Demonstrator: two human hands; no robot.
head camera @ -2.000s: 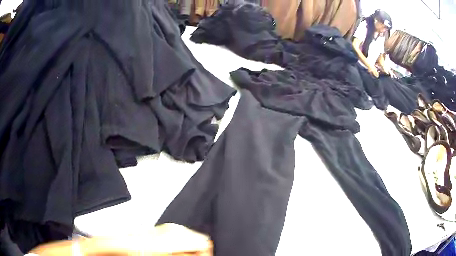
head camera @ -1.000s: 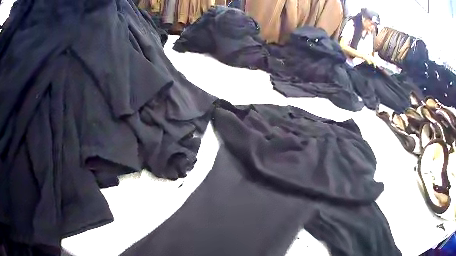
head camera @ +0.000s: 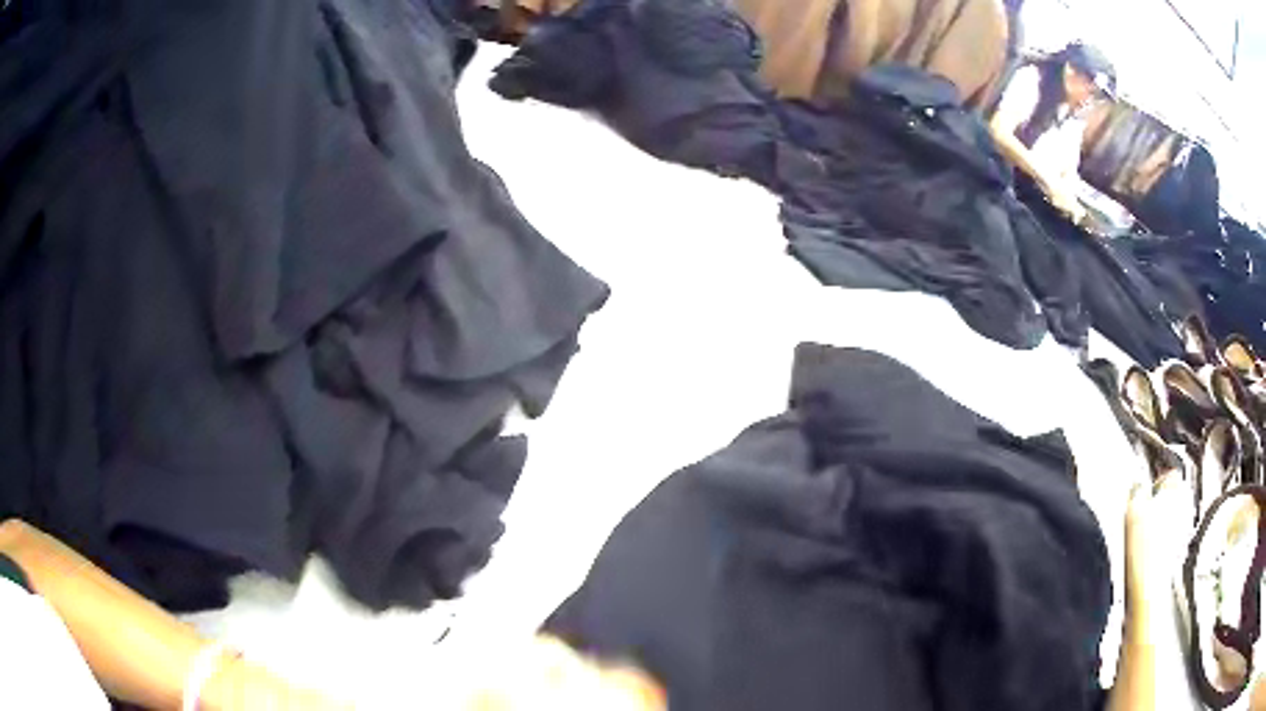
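Observation:
The black garment (head camera: 861, 542) lies bunched and folded on the white table in front of me, its lower part cut off by the picture's bottom edge. My left hand (head camera: 569, 681) is blurred and washed out at the bottom, beside the garment's lower left edge; its forearm comes in from the left with a pale band at the wrist. My right hand (head camera: 1150, 590) shows as a narrow upright strip along the garment's right side, cut off below. The fingers of both hands are unclear, and no tool can be made out.
A large pile of black garments (head camera: 264, 306) hangs and lies at left. More black cloth (head camera: 902, 208) is heaped across the back of the white table (head camera: 667, 278). Dark-edged cream looped pieces (head camera: 1229, 583) lie at right. A person (head camera: 1055, 132) works at the back right, near hanging brown cloth (head camera: 882, 49).
The garment's upper part has moved right and down and is now folded over, with its legs no longer spread. Both my hands have come into view since one second ago.

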